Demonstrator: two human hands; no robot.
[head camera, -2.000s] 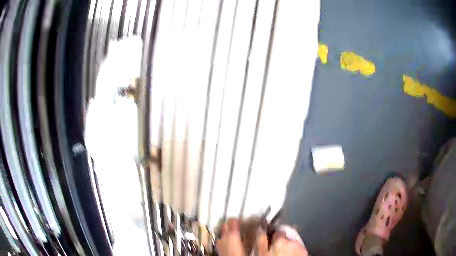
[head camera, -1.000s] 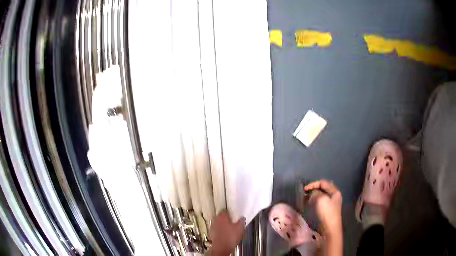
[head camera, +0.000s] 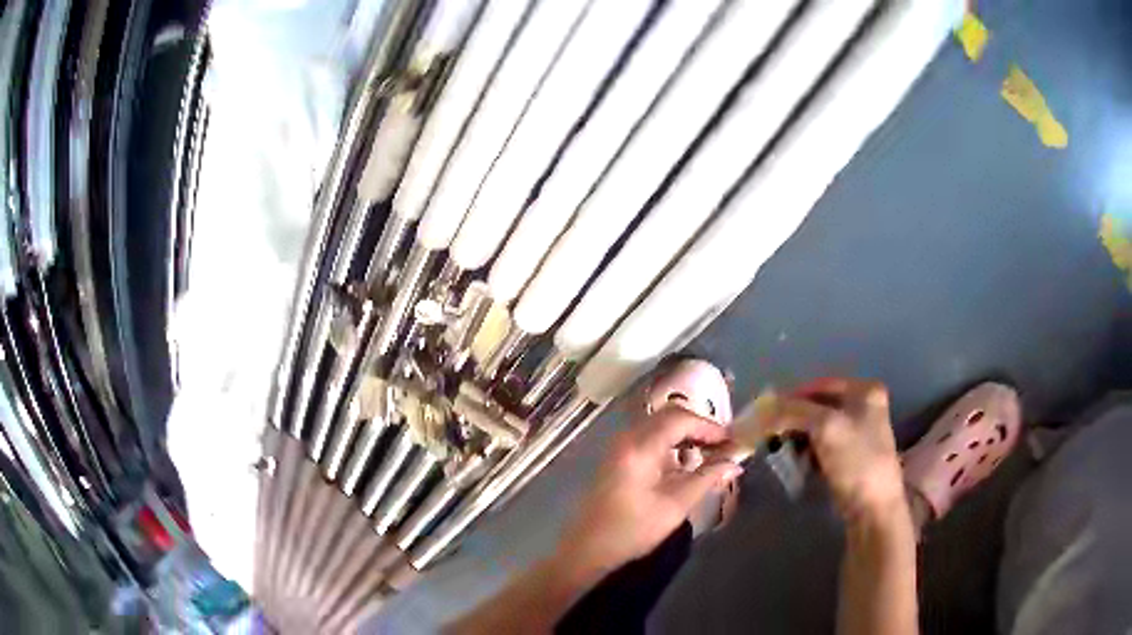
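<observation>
White fabric covers parallel rods in long ridges that end near the middle of the view. Bare steel rods continue below it. A pile of small metal clips lies on the bare rods. My left hand and my right hand are close together beside the rack, over the floor. Their fingertips pinch a small tan strip, perhaps masking tape. A small grey metallic piece shows under my right hand's fingers; it is blurred, and its hold is unclear.
Brownish-pink fabric covers the rod ends at the lower left. Loose white cloth lies along the rack's left side, with grey grooved panels beyond. Pink clogs stand on the grey floor, which has yellow marks.
My left hand has left the cloth edge and met my right hand over the floor, with the tan strip between them. The view has turned, showing more clips and bare rods; the white floor card is gone.
</observation>
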